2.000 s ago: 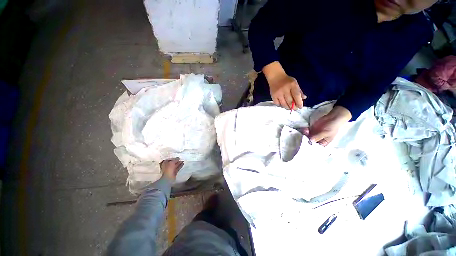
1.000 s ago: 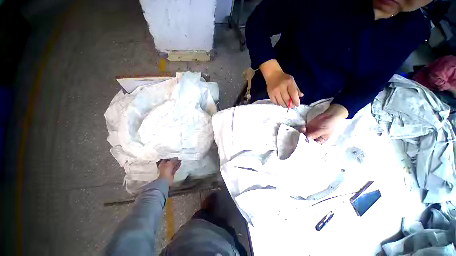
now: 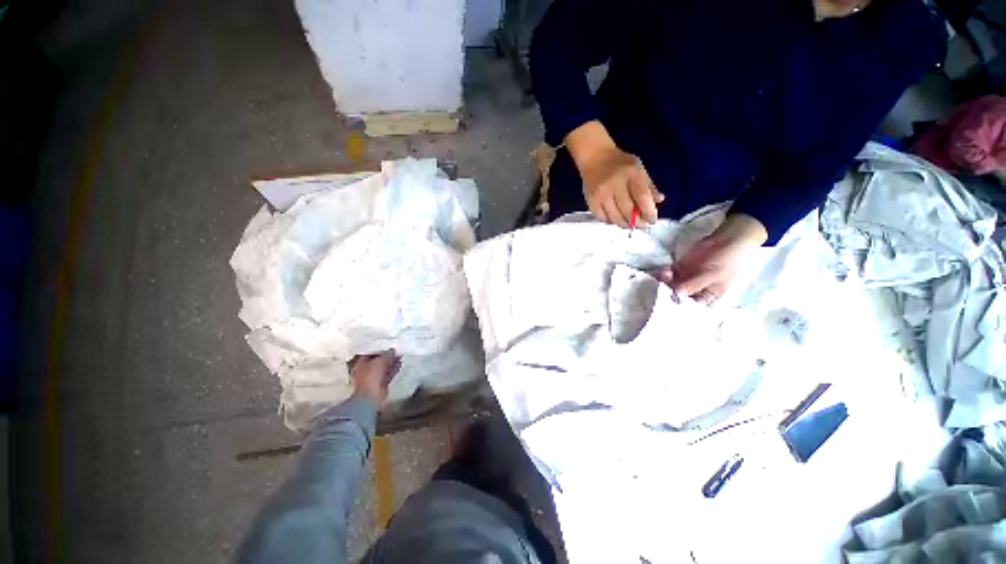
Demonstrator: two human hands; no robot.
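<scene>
A whitish garment bundle (image 3: 386, 275) lies heaped low to the left of the table. My left hand (image 3: 377, 376) is at its near edge, with the fingers against the cloth and holding it; some fingertips are hidden in the folds. My right hand is out of the picture. A pale garment (image 3: 552, 320) is spread on the white table at the right. Another person's hands (image 3: 620, 190) are on it, one with a thin red stick (image 3: 634, 217), the other pinching the cloth.
A smartphone (image 3: 816, 431) and a small dark slim item (image 3: 723, 476) lie on the white table (image 3: 662, 518). A greyer garment pile (image 3: 916, 264) covers its right side. A white block-like stand (image 3: 386, 55) is on the floor behind the bundle. The co-worker in dark clothes (image 3: 706, 99) is across the table.
The view has shifted slightly. The co-worker's hands have moved a little at the cloth. My left hand stays at the bundle's edge.
</scene>
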